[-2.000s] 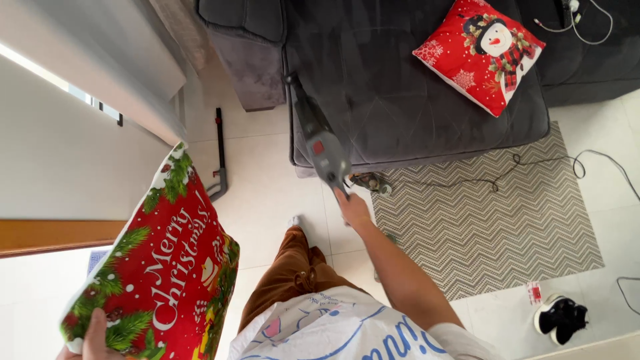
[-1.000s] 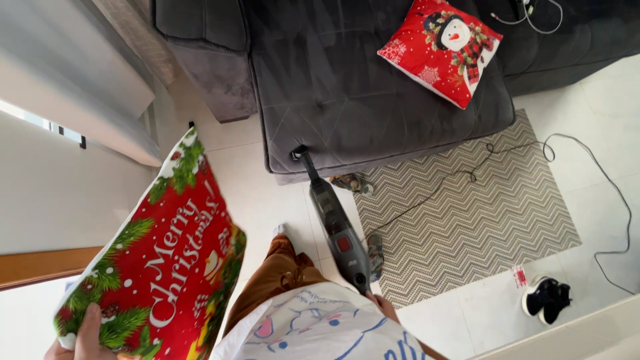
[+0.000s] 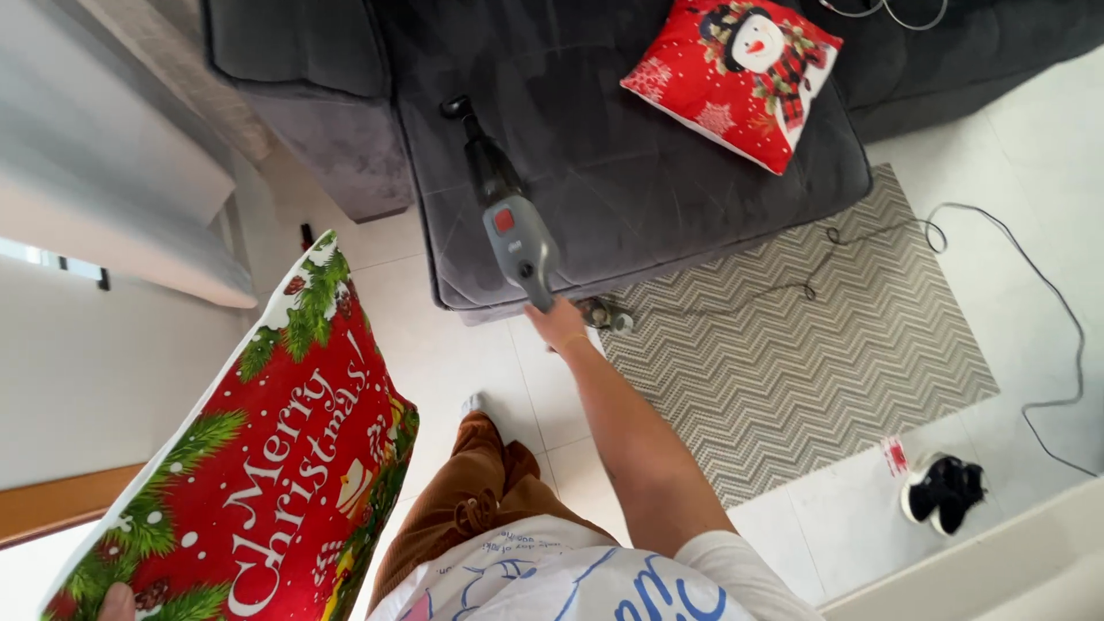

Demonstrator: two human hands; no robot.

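My right hand (image 3: 559,323) grips the handle of a grey and black handheld vacuum cleaner (image 3: 515,237). Its small black nozzle lies on or just above the dark grey sofa seat (image 3: 586,138); contact is hard to tell. At the lower left, my left hand (image 3: 117,604) holds a red Christmas cushion (image 3: 285,431) by its bottom edge, tilted upright, with only a fingertip or so in view. A second red cushion (image 3: 733,73), with a snowman on it, rests on the sofa to the right of the vacuum cleaner.
A power cord (image 3: 1048,280) trails over the zigzag-patterned rug (image 3: 802,345) and the tiled floor. Black and white shoes (image 3: 943,493) stand beyond the rug's lower edge. Grey curtains (image 3: 112,155) hang at the left. Another pale cable (image 3: 914,15) lies on the sofa at the top.
My right hand has reached forward from near my body, moving the vacuum nozzle from the sofa's front edge farther up the seat. The left hand still holds its cushion.
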